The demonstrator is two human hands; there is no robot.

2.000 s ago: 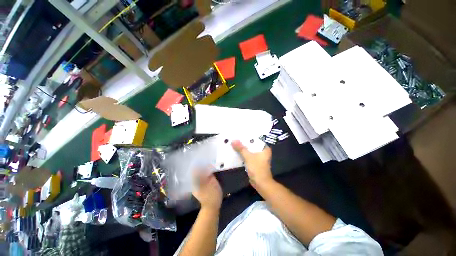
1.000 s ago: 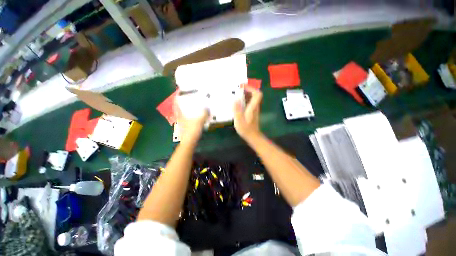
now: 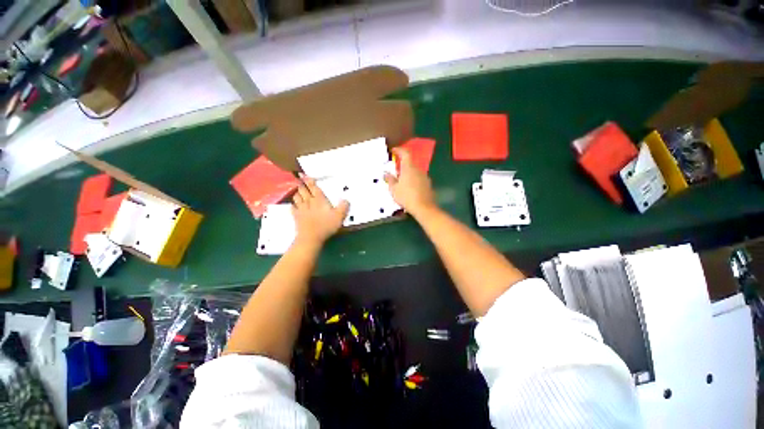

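A white card insert [image 3: 362, 186] with small dark holes lies in the open retail box, whose brown lid [image 3: 335, 117] stands up behind it. My left hand [image 3: 317, 211] has its fingers on the insert's left side. My right hand [image 3: 410, 186] is on its right side, with the thumb on the card. The box's yellow base is mostly hidden by the card and my hands. Red-orange squares [image 3: 266, 184] lie on both sides of the box. A smaller white piece [image 3: 276, 230] lies at its front left, partly behind my left hand.
Other yellow boxes stand on the green belt at left [image 3: 174, 237] and right [image 3: 722, 151]. A dark cable heap [image 3: 352, 360], a few batteries [image 3: 437, 333], a clear plastic bag [image 3: 167, 352] and a squeeze bottle [image 3: 117, 332] lie on the bench. Stacked white inserts [image 3: 678, 318] are at right.
The insert was folded at the bench, then carried forward over the box, and now sits lower, inside it. My hands have moved down with it. The view has turned and levelled.
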